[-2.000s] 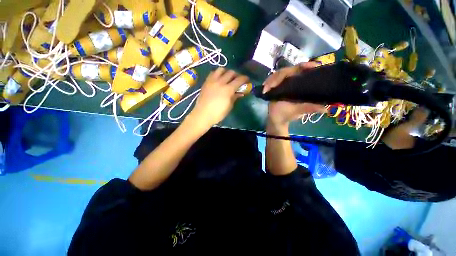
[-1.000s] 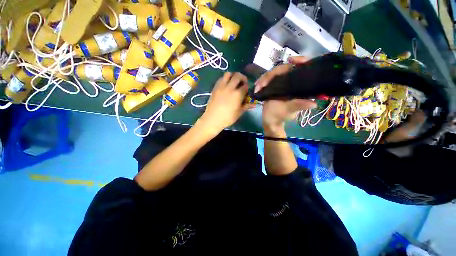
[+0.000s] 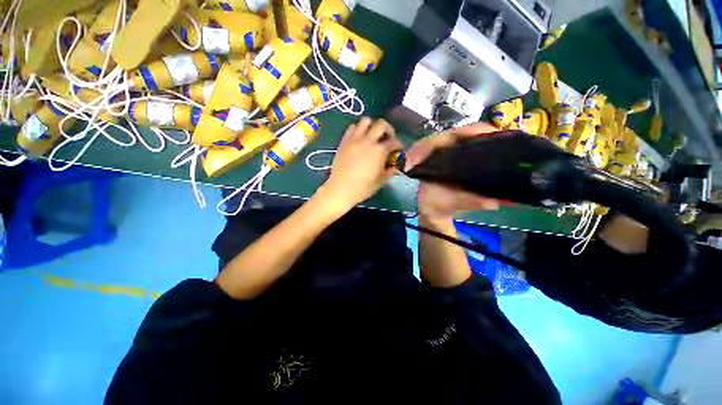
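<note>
My left hand (image 3: 362,162) is closed around a yellow corded unit (image 3: 396,160), of which only a small end shows past my fingers. A white cord loop lies on the bench to the left of this hand. My right hand (image 3: 447,174) holds the thick black electric screwdriver (image 3: 495,164), its front end pointing left and meeting the unit. The driver bit and any screw are hidden or too small to tell. The thick black cable curves from the screwdriver's back to the right.
Yellow corded units (image 3: 178,70) are piled at the left of the green bench (image 3: 150,160), more (image 3: 582,130) at the right. The screw feeder (image 3: 467,59) stands beyond my hands. Another person's dark sleeve (image 3: 609,277) is at the right. A blue stool (image 3: 59,217) is at the lower left.
The back of the screwdriver and its cable have swung down towards me, showing more of the feeder and right pile. My left hand stays closed on the unit.
</note>
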